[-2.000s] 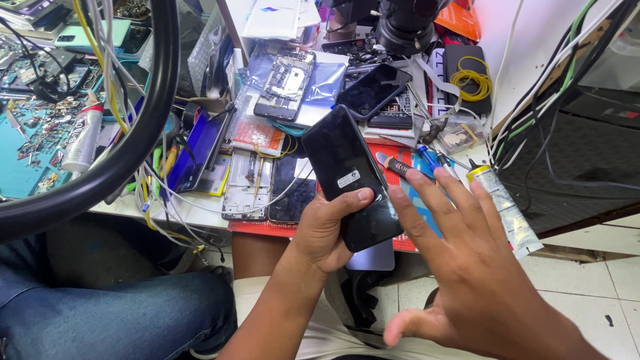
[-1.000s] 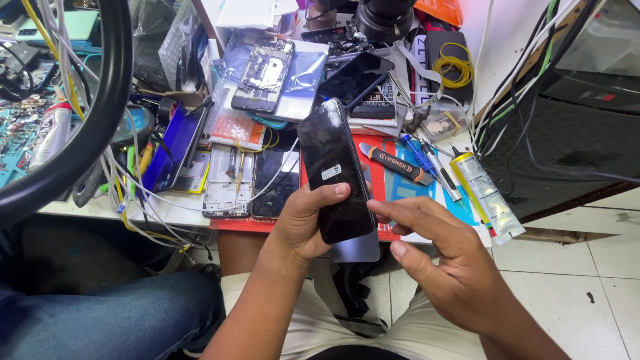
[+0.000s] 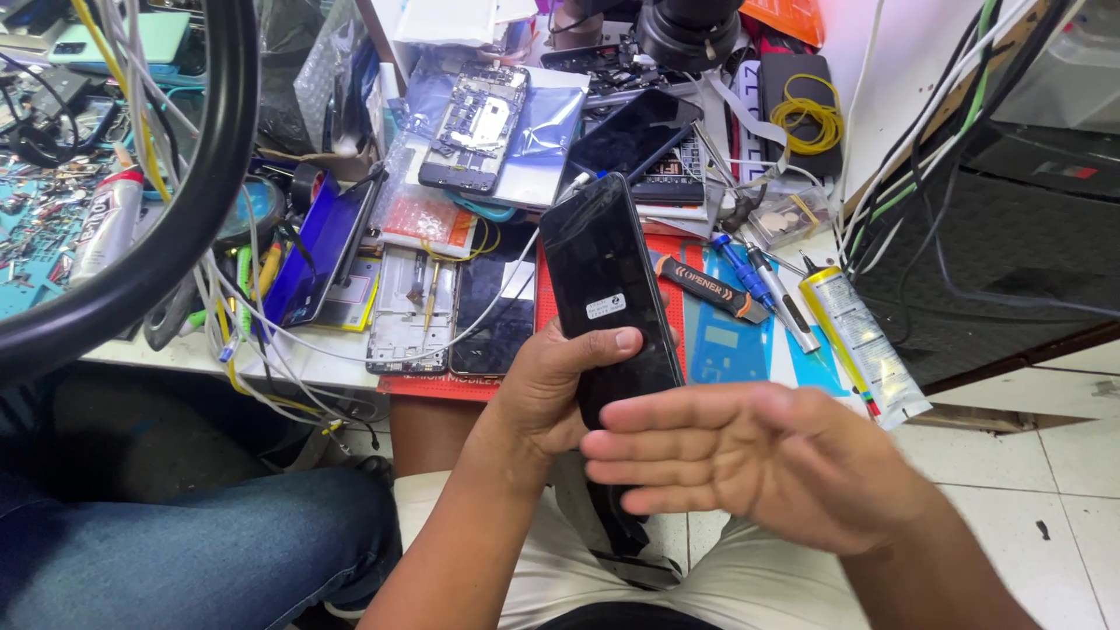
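Observation:
My left hand (image 3: pixel 560 385) grips a black smartphone (image 3: pixel 604 262) with its thumb on the front, which bears a small white sticker. A white cable's plug meets the phone's upper left edge, though whether it is plugged in I cannot tell. Palm turned toward the camera and fingers stretched out, my right hand (image 3: pixel 744 446) is beside the phone's lower end and holds nothing. On the red mat (image 3: pixel 551 297) behind the phone lies an opener tool (image 3: pixel 709 287). Right of it are a blue precision screwdriver (image 3: pixel 742 273), a pen-like tool (image 3: pixel 783 297) and a yellow-and-silver glue tube (image 3: pixel 862 346).
An opened phone frame (image 3: pixel 402 306) and a dark phone screen (image 3: pixel 494 306) lie left of the held phone. A partly disassembled phone (image 3: pixel 477 127) rests farther back. A black ring-shaped frame (image 3: pixel 232 157) and tangled cables cross the left side. A person's jeans-clad leg (image 3: pixel 192 551) is at lower left.
My right hand, palm down with fingers near the phone one second ago, is now turned palm toward the camera across its lower end. My left hand keeps hold of the phone.

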